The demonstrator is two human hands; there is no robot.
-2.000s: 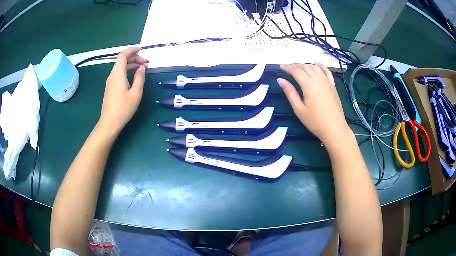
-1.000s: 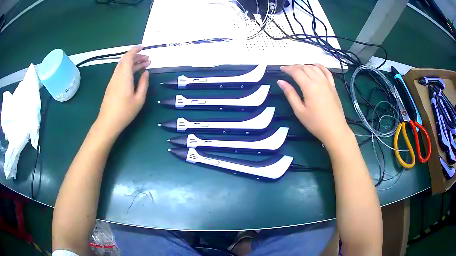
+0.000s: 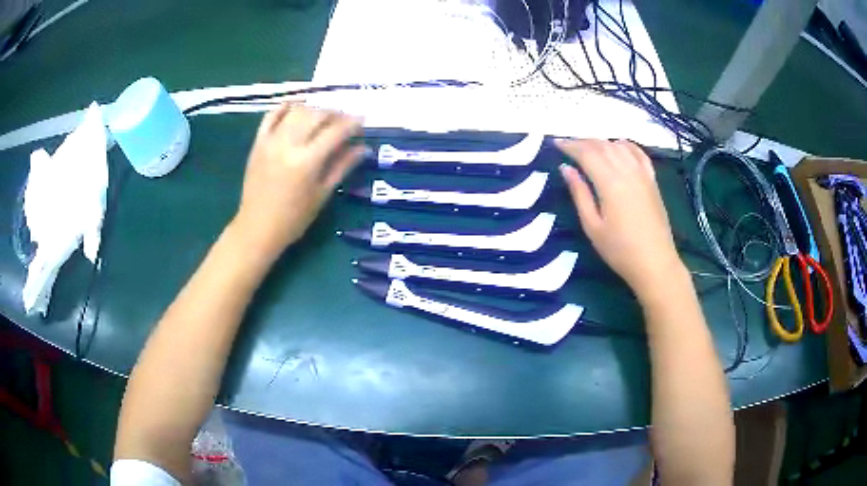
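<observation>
Five 3D pens with white tops, black undersides and dark tips lie in rows on the green bench, tips left, curved tails right: the top pen, three below it, and the lowest pen, tilted, its front close to the one above. My left hand, slightly blurred, is at the top pen's tip; its fingers partly hide the tip, and contact is unclear. My right hand is just right of the top pen's tail, thumb and fingers apart, with nothing seen in it. Dark cables run right from the tails, partly behind my right hand.
A white perforated panel with black cables is behind the pens. Scissors, a clear filament coil and a carton of pens are at right. A blue-white container and white cloth are at left.
The view has shifted, so the bench things appear farther right. My left hand has moved right, to the top pen's tip. My right hand stays by the tail; the pens keep their arrangement.
</observation>
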